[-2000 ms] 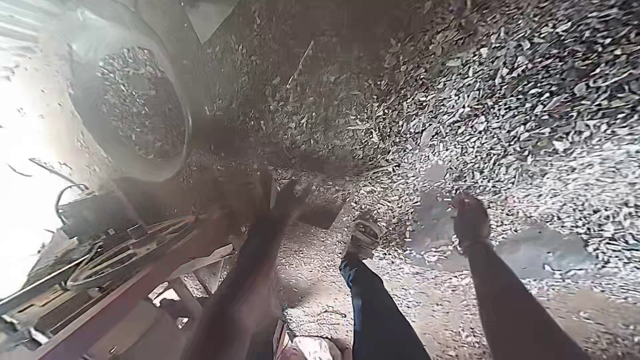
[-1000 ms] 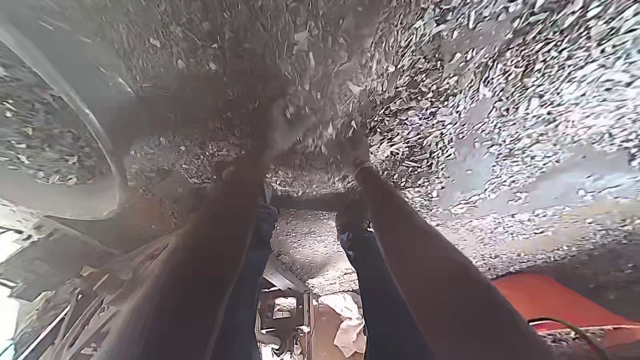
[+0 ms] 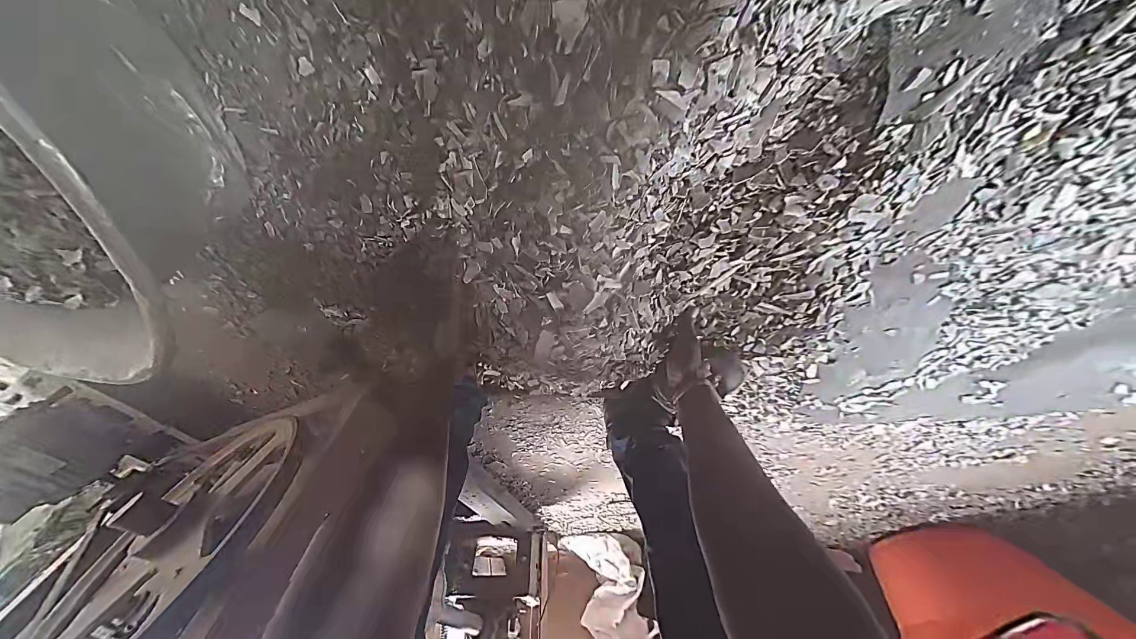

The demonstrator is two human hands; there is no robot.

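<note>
Both my arms reach down to a large pile of dry chopped chips or leaves [image 3: 568, 204] on the ground. My right hand [image 3: 685, 359] touches the lower edge of the pile, beside my right shoe; its fingers point into the loose pieces, and what lies under the palm is hidden. My left hand [image 3: 422, 293] is a dark blur at the pile's left part, in shadow, so its fingers cannot be made out.
At the left edge stands a large round container [image 3: 146, 333] with chips inside. Below it is a machine frame with a spoked wheel [image 3: 266, 444]. An orange object [image 3: 985, 577] lies at the lower right, and a crumpled white sack [image 3: 612, 577] at the bottom.
My right hand has come in from the right, where it was apart from the pile's lower middle, to beside my right foot. The view has moved closer to the pile.
</note>
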